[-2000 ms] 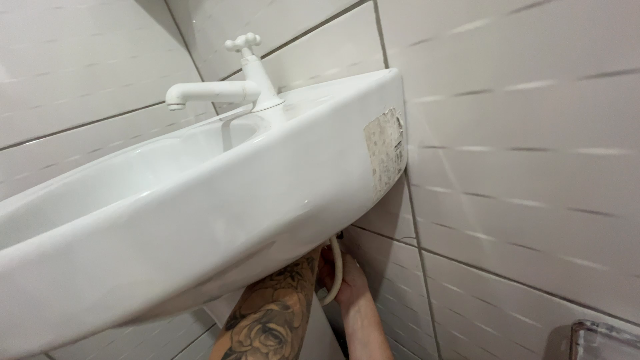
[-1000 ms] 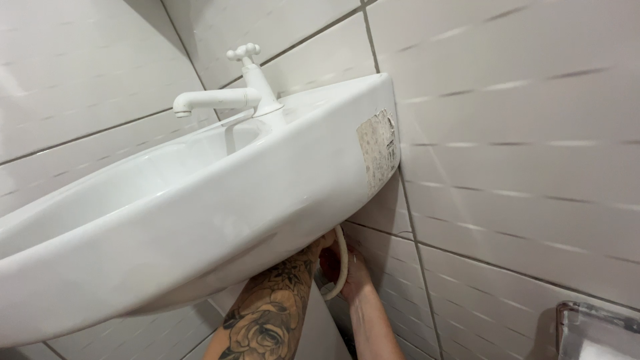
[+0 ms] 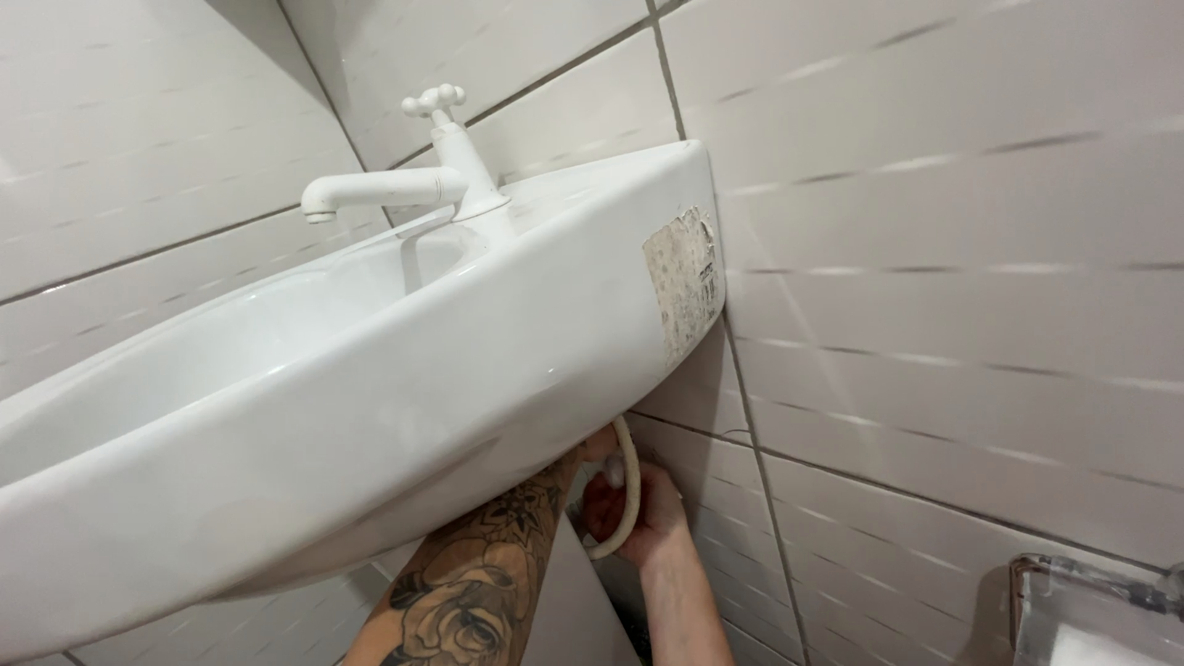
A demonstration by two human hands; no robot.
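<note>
A white wall-hung washbasin [image 3: 398,370] fills the left and middle of the view, with a white tap [image 3: 467,171] on its deck. From below, my tattooed left arm reaches up under the basin; part of my left hand [image 3: 601,446] shows at the basin's underside, its fingers mostly hidden. My right hand [image 3: 647,509] is just below and to the right, fingers curled behind a bent off-white flexible hose [image 3: 633,490]. A small whitish fitting [image 3: 613,470] shows between the hands. Whether either hand grips the hose or the fitting cannot be made out.
Tiled walls [image 3: 925,324] meet in a corner behind the basin. A worn, torn label [image 3: 683,277] is stuck on the basin's side. Below the basin stands a pale smooth surface [image 3: 569,601], perhaps a pedestal. A clear holder [image 3: 1091,610] with a dark-edged frame is on the right wall.
My right hand has shifted slightly around the hose, and more of its palm shows now. My left arm stays under the basin. The basin and tap look unchanged.
</note>
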